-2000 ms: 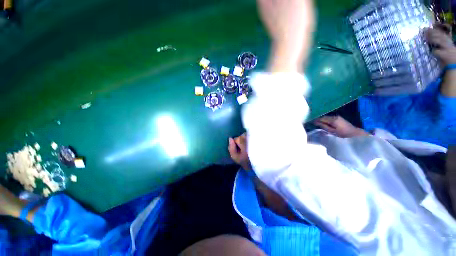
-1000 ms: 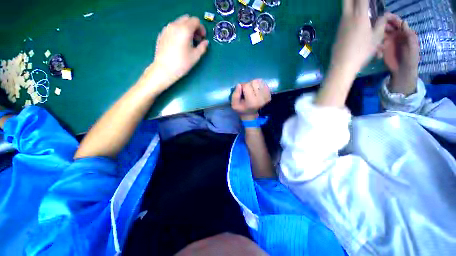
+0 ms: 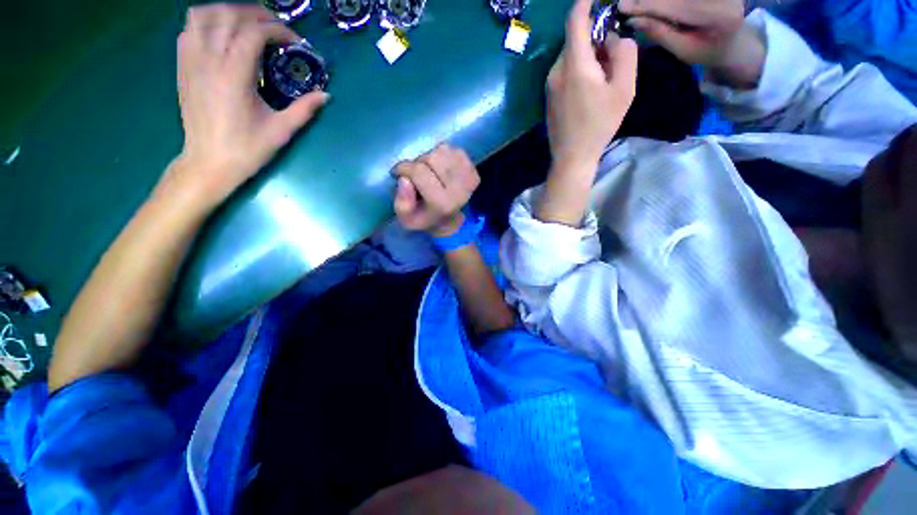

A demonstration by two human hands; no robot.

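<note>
My left hand (image 3: 226, 96) is at the upper left with thumb and fingers around a dark round circuit board unit (image 3: 295, 72). The unit's face shows in the gap between fingers and thumb, and part of its rim is hidden by the fingers. My right hand (image 3: 437, 189), with a blue band on the wrist, is curled shut near the bench's front edge. No object shows in it.
More round units (image 3: 402, 10) lie at the top edge, partly cut off, one with a white tab (image 3: 392, 44). Another white tab (image 3: 517, 36) lies further right. A coworker's hands (image 3: 593, 96) hold a dark round piece. A unit and white cord (image 3: 12, 347) are at far left.
The view has shifted. My left hand has moved up and now holds a round unit. My right hand stays curled. The coworker's hands have moved closer to their body.
</note>
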